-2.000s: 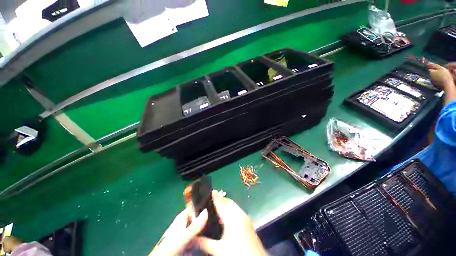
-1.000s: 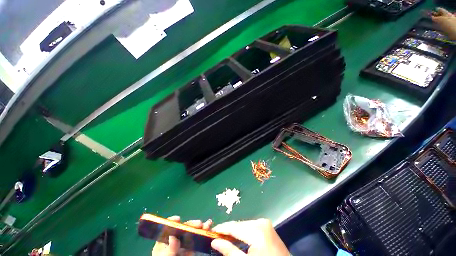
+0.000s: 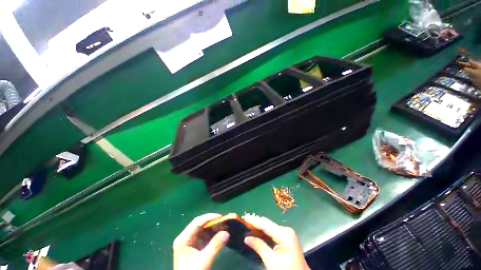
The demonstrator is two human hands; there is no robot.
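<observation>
My left hand (image 3: 199, 243) and my right hand (image 3: 277, 246) hold a phone in its frame (image 3: 238, 234) between them at the bottom centre. It has a dark face and an orange rim. Both thumbs lie on the dark face and the fingers wrap its edges; its lower part is cut off or hidden. Small orange parts (image 3: 283, 198) lie in a loose pile beyond my right hand. Small pale parts (image 3: 252, 215) show just behind my fingers, mostly hidden. A middle housing (image 3: 340, 182) with a coppery edge lies right of the orange pile.
A tall stack of compartment trays (image 3: 285, 134) stands behind. A bag of small parts (image 3: 398, 155) lies right of the housing. A ribbed housing tray (image 3: 416, 242) is lower right, and a tray of silvery boards (image 3: 440, 108) upper right. Other people's hands show at the right edge and lower left.
The phone was held lengthwise with its orange side showing; now it is turned, dark face up, gripped from both sides. My hands cover most of the pale pile. The camera view has shifted.
</observation>
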